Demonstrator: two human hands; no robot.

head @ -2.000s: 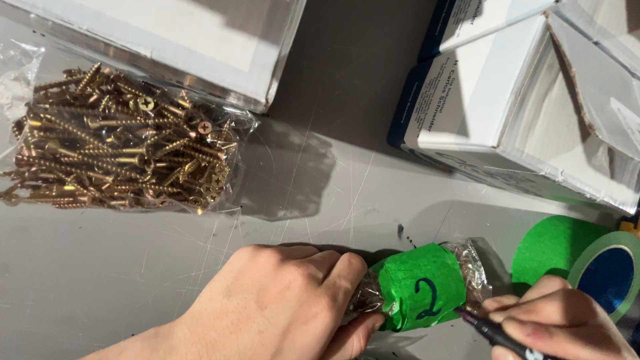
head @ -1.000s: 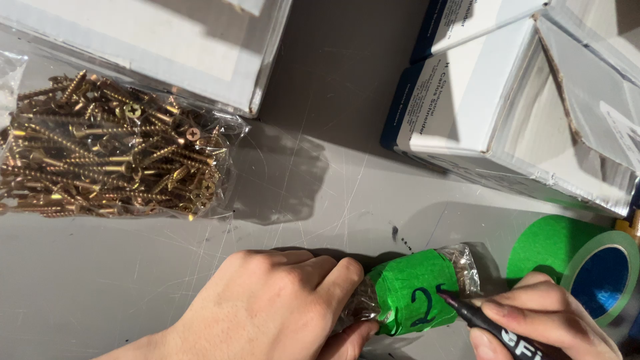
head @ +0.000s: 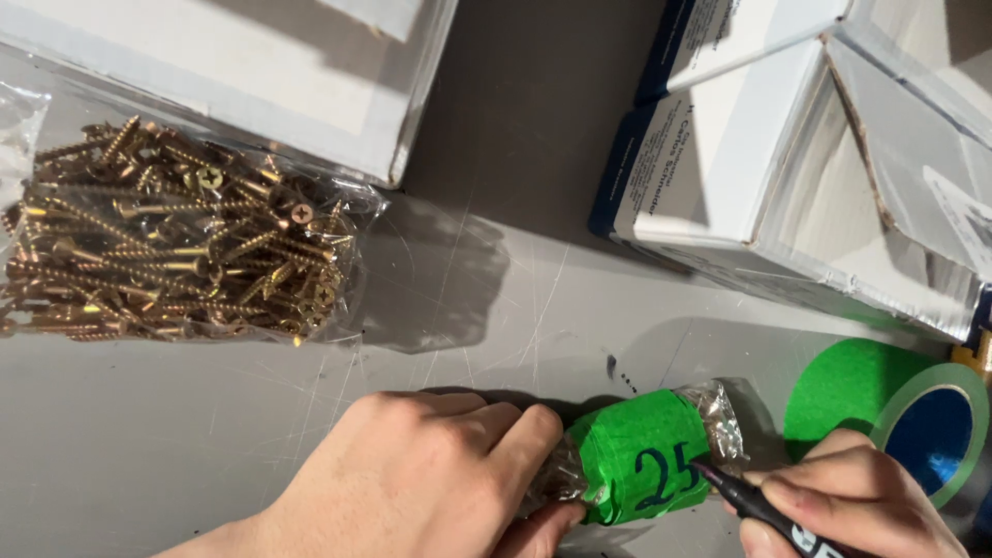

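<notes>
A small clear plastic packet (head: 722,418) lies at the lower middle, wrapped around with green tape (head: 632,442) that bears a dark handwritten "25". My left hand (head: 442,473) grips the packet's left end between thumb and fingers. In my right hand (head: 845,496) is a black marker (head: 748,496), its tip at the right side of the "5" on the tape. The packet's contents are mostly hidden by the tape and my fingers.
A clear bag of brass-coloured screws (head: 178,248) lies at the left, below a white cardboard box (head: 310,85). Printed white and blue cardboard boxes (head: 721,170) stand at the upper right. A roll of green tape (head: 845,387) stands behind my right hand on the scratched grey surface (head: 256,411).
Two seconds ago the green tape showed only a "2"; a "5" now stands to its right. The marker tip has moved up from the tape's lower right edge. My left hand still holds the packet.
</notes>
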